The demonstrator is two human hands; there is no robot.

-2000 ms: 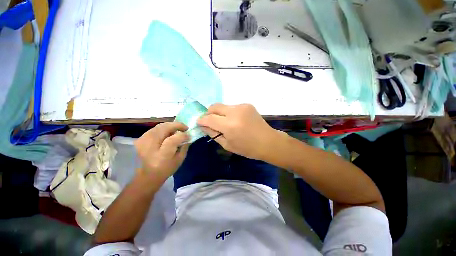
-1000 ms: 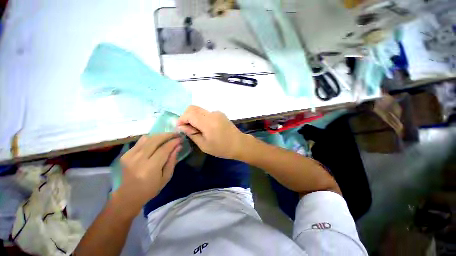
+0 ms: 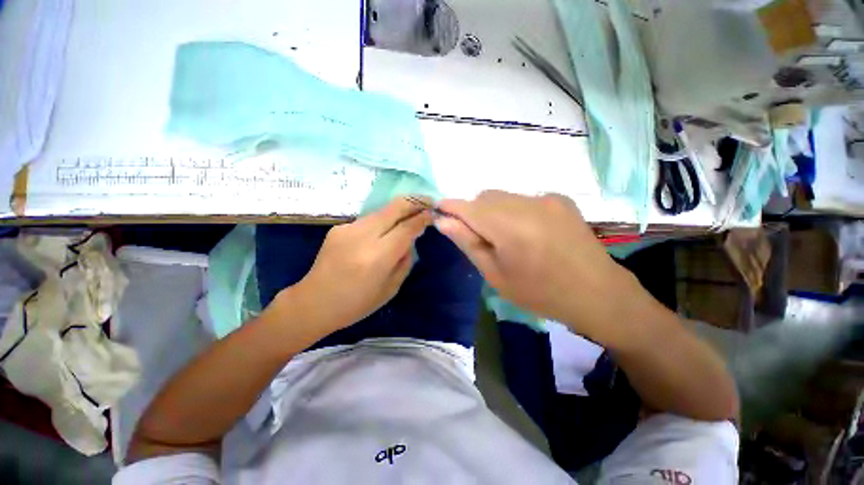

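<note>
A mint cloth piece (image 3: 284, 104) lies across the white table, its near end running down to the table edge between my hands. My left hand (image 3: 365, 260) pinches this end at the edge. My right hand (image 3: 531, 242) is closed, its fingertips meeting the left ones at the cloth. A thin dark pointed tool (image 3: 419, 202) shows at the fingertips; it appears held in my right hand, its body hidden in the palm. The black snips do not show on the table.
Mint strips (image 3: 616, 123) hang over the table edge at right, beside a slim metal pointed tool (image 3: 545, 66) and black-handled scissors (image 3: 676, 180). The machine's metal plate (image 3: 407, 24) is at the top. Cream cloth (image 3: 71, 332) hangs lower left.
The view has swung and shifted. The black snips seen on the table before are gone from there. My right hand has closed more, and a dark point shows between the fingertips.
</note>
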